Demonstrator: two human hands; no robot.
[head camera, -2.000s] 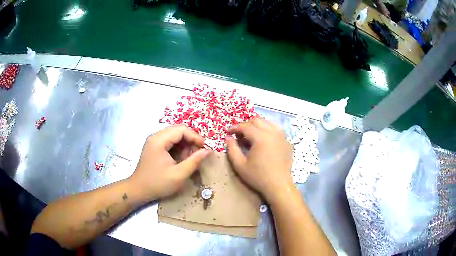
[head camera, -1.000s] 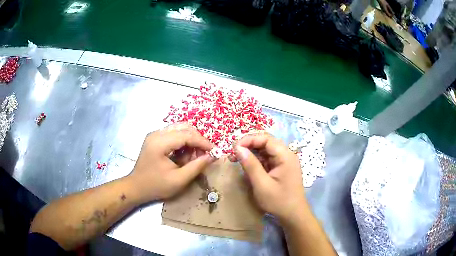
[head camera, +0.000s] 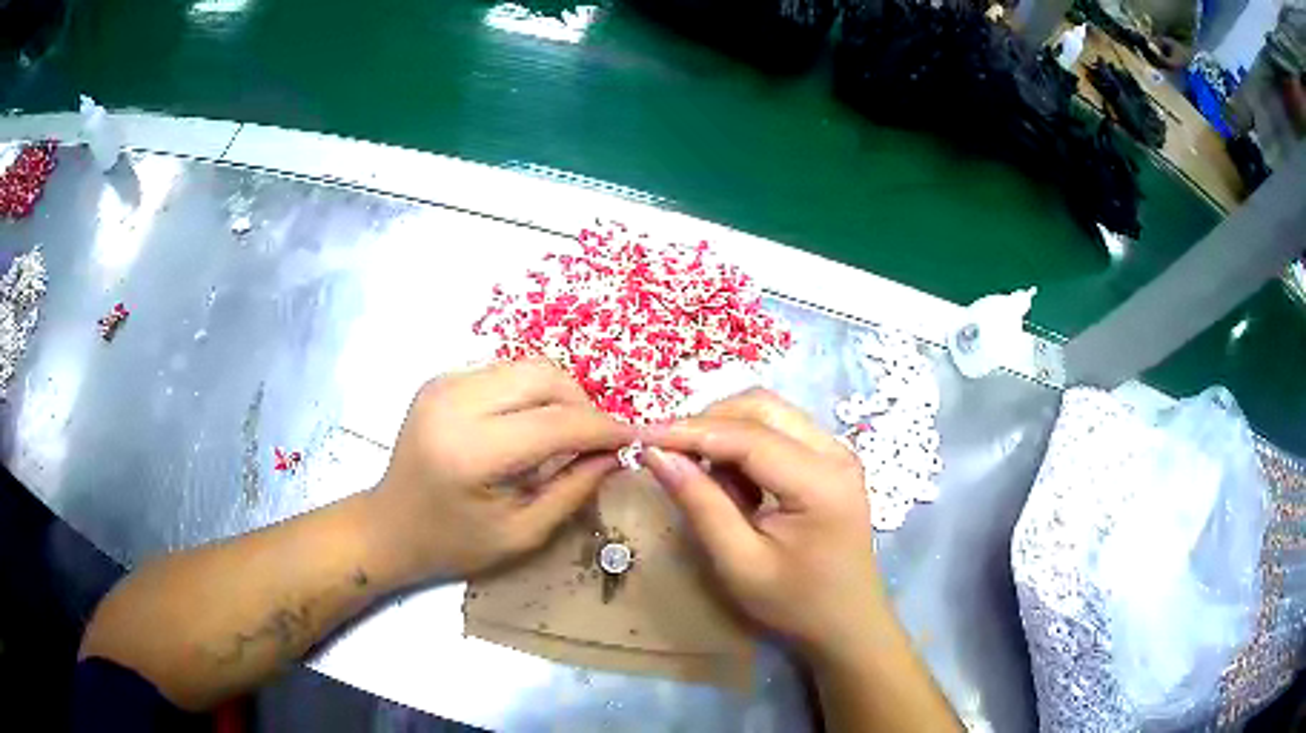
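Observation:
My left hand (head camera: 494, 455) and my right hand (head camera: 766, 501) meet fingertip to fingertip above the cardboard pad (head camera: 544, 609). Between them they pinch a tiny white part (head camera: 632, 454), partly hidden by the fingers. Whether my right fingertips also hold a red piece cannot be told. The heap of small red-and-white parts (head camera: 637, 308) lies just beyond my hands. A small round whitish holder with a dark rim (head camera: 615, 557) sits on the pad amid brown stains. Flat white rings (head camera: 900, 430) lie spread to the right of my right hand.
A clear plastic bag of white parts (head camera: 1146, 559) bulges at the right. A white squeeze bottle (head camera: 993, 332) lies at the bench edge by the grey post (head camera: 1203, 279). Stray red pieces (head camera: 288, 460) lie left. Beyond runs the green belt (head camera: 430, 86) with black bundles (head camera: 974, 93).
My hands were apart over the near edge of the heap two seconds ago. They have come together, with the small white part now between the fingertips. The view has shifted slightly.

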